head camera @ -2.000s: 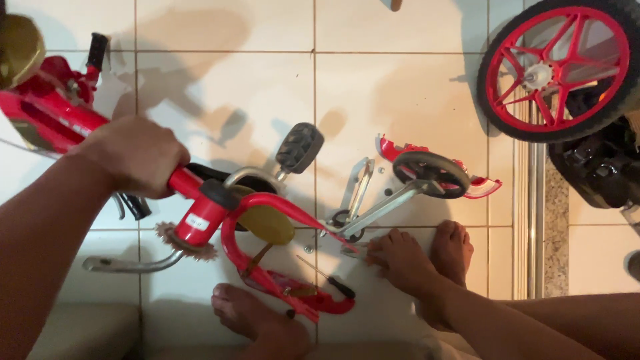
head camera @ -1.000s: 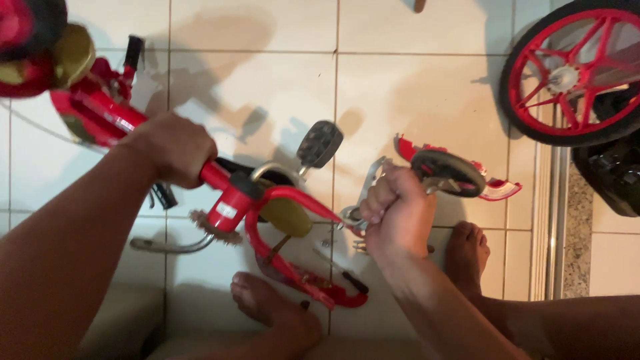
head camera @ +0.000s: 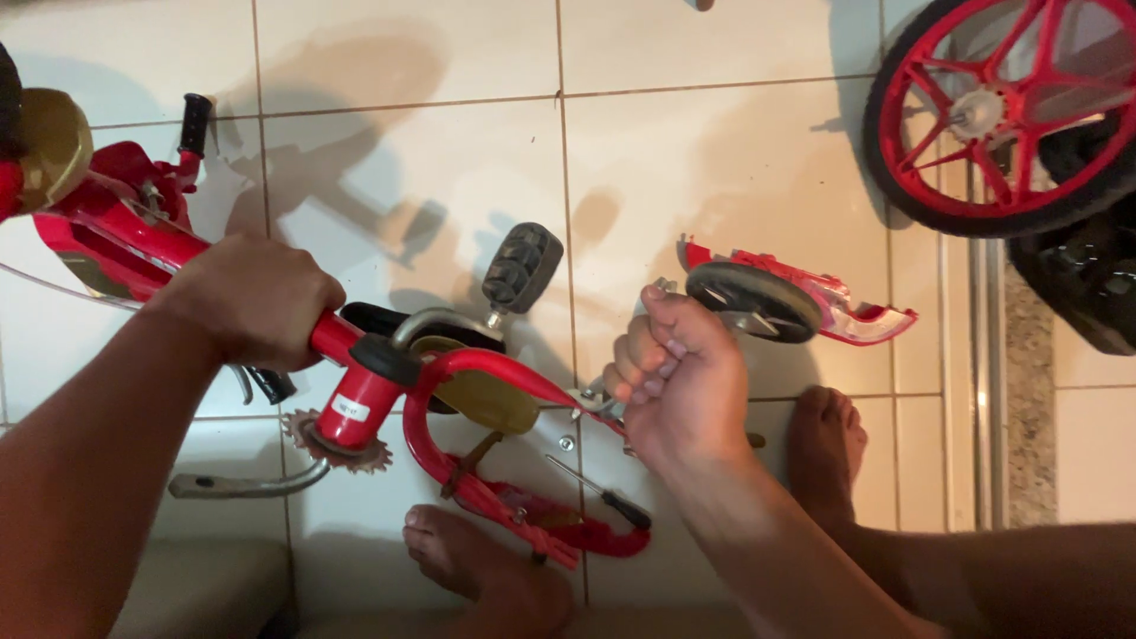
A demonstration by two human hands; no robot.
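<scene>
My left hand (head camera: 253,302) is closed around the red tube of a small bicycle frame (head camera: 337,337), just above the crank housing. A toothed sprocket (head camera: 342,444), a bent metal crank arm (head camera: 257,484) and a black pedal (head camera: 524,266) are fitted there. My right hand (head camera: 679,377), fingers curled, is at the rear end of the frame fork, close to a metal bracket (head camera: 603,406); what lies inside its fingers is hidden. Behind it is a small black training wheel (head camera: 754,302). A screwdriver (head camera: 621,508) lies below the fork.
A red-spoked wheel with a black tyre (head camera: 976,115) is at the upper right, over black items (head camera: 1083,275). A broken-edged red plastic cover (head camera: 843,306) lies by the training wheel. My bare feet (head camera: 821,453) flank the fork's end. A small nut or washer (head camera: 566,442) is on the tiles.
My right hand has come up from the floor near my foot to beside the fork's end, its fingers now curled. My left hand keeps its hold on the frame tube.
</scene>
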